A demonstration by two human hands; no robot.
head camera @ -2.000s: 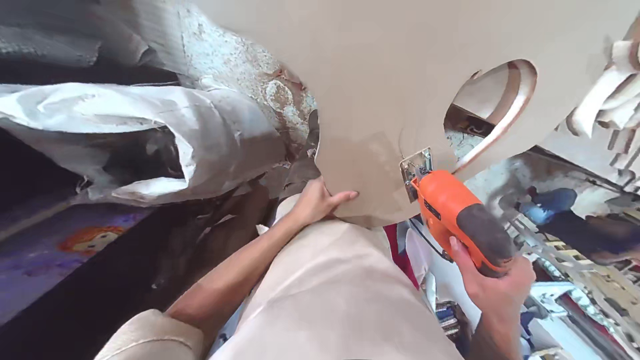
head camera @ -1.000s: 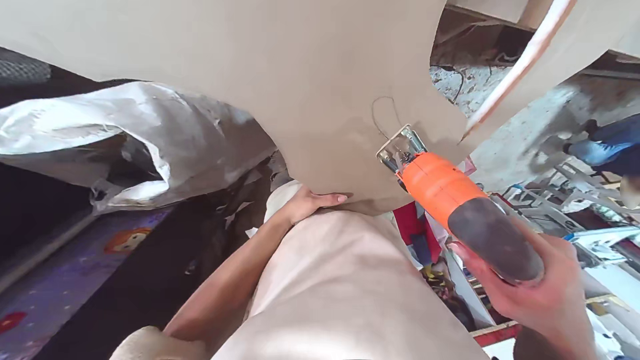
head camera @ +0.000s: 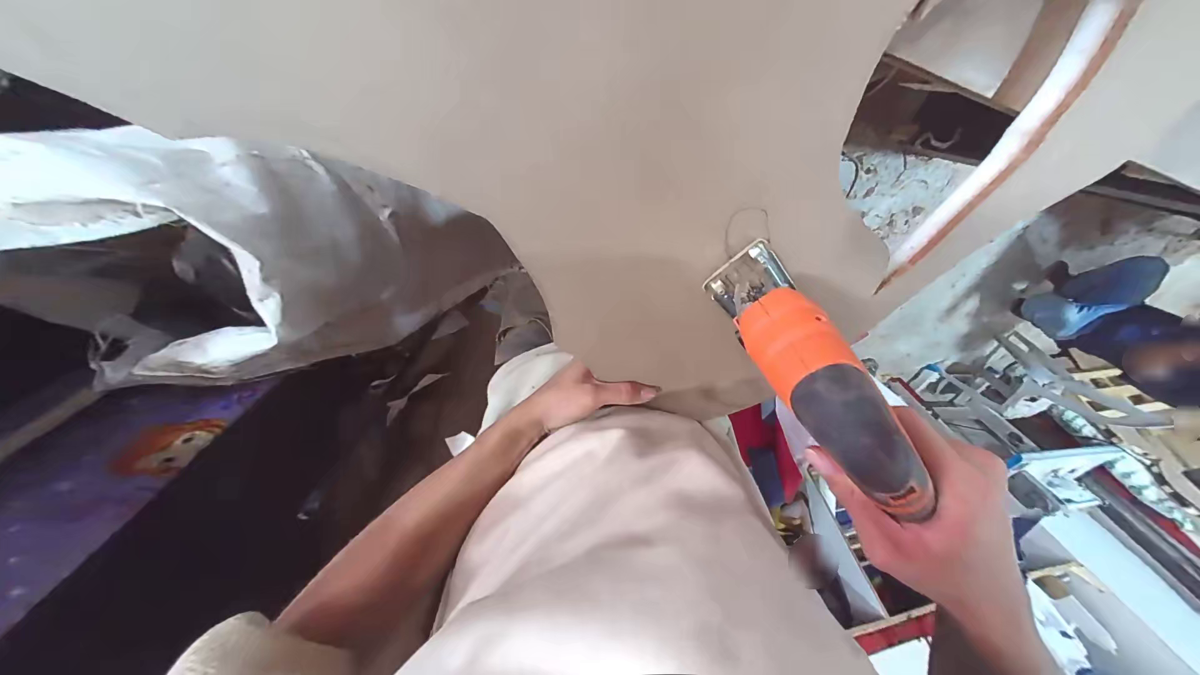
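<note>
In my right hand (head camera: 937, 506) is an orange and dark grey jigsaw (head camera: 834, 394), my fingers wrapped around its body. Its metal base plate rests on a large beige board (head camera: 600, 169), beside a thin curved line on the surface. The blade is hidden. My left hand (head camera: 586, 394) lies at the board's near edge against my shirt, its thumb on top and the other fingers mostly out of sight. To the right of the jigsaw the board has a large curved opening with a rough brown and white edge.
A torn white sack (head camera: 319, 253) lies at the left, beyond a purple printed panel (head camera: 103, 487). At the right, another person (head camera: 1106, 309) in blue is partly visible near wooden slats and frames. White framed pieces (head camera: 1078, 469) stand at the lower right.
The view has shifted closer over the board since the earliest frame. The jigsaw has stayed in my right hand, and my left hand has stayed at the near edge.
</note>
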